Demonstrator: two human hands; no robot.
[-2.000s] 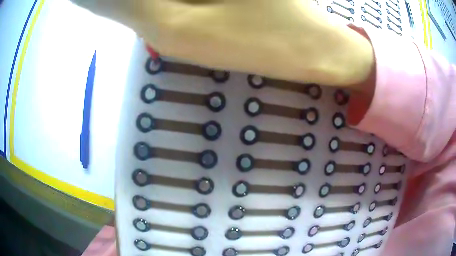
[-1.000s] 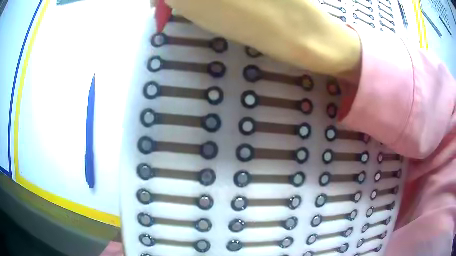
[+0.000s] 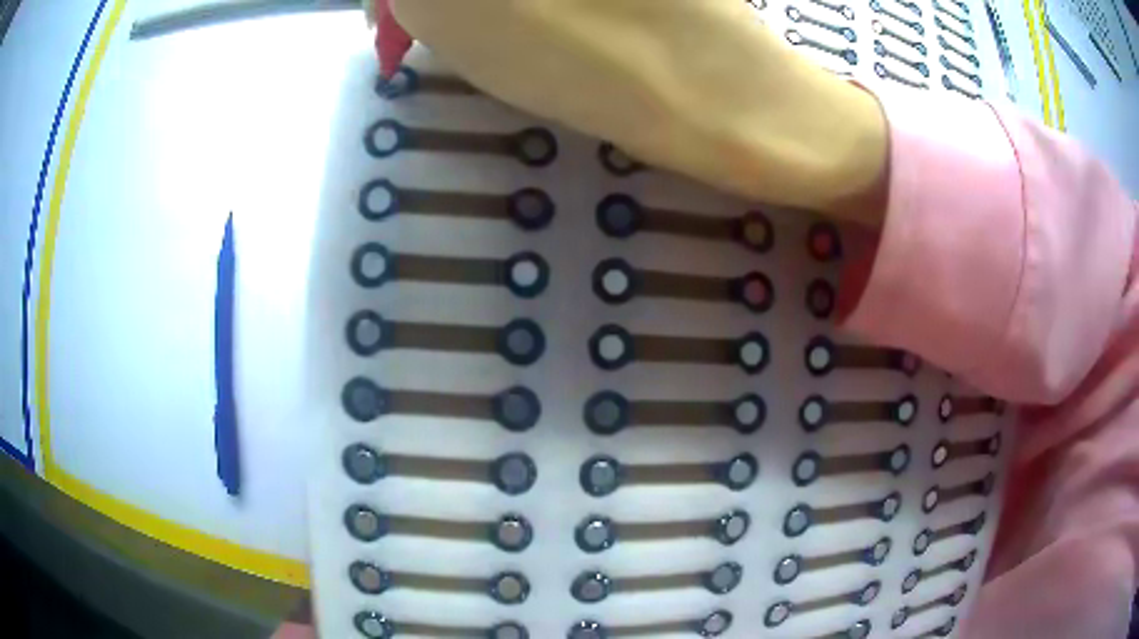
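A white tray (image 3: 562, 325) with columns of paired dark rings joined by brown-grey bars fills the middle. The ring centres look grey, white or reddish. My right hand (image 3: 650, 100) reaches across the tray's far part from the right, its fingers partly cut off by the top edge. It is shut on a red pen (image 3: 392, 44), of which only the red pointed end shows, at a ring (image 3: 396, 82) in the leftmost column. The hand covers part of the upper rows. My left hand is not in view.
A thin blue stick (image 3: 226, 362) lies on the white, yellow-edged bench (image 3: 138, 312) left of the tray. A dark strip (image 3: 237, 18) lies at the far left. A second patterned tray (image 3: 862, 56) is beyond my wrist. The pink sleeve (image 3: 974, 237) overhangs the tray's right side.
The blue stick sits lower in the picture, and the dark strip now shows more fully at top left. The red tip has moved up in the picture since the first frame and stays at the left column.
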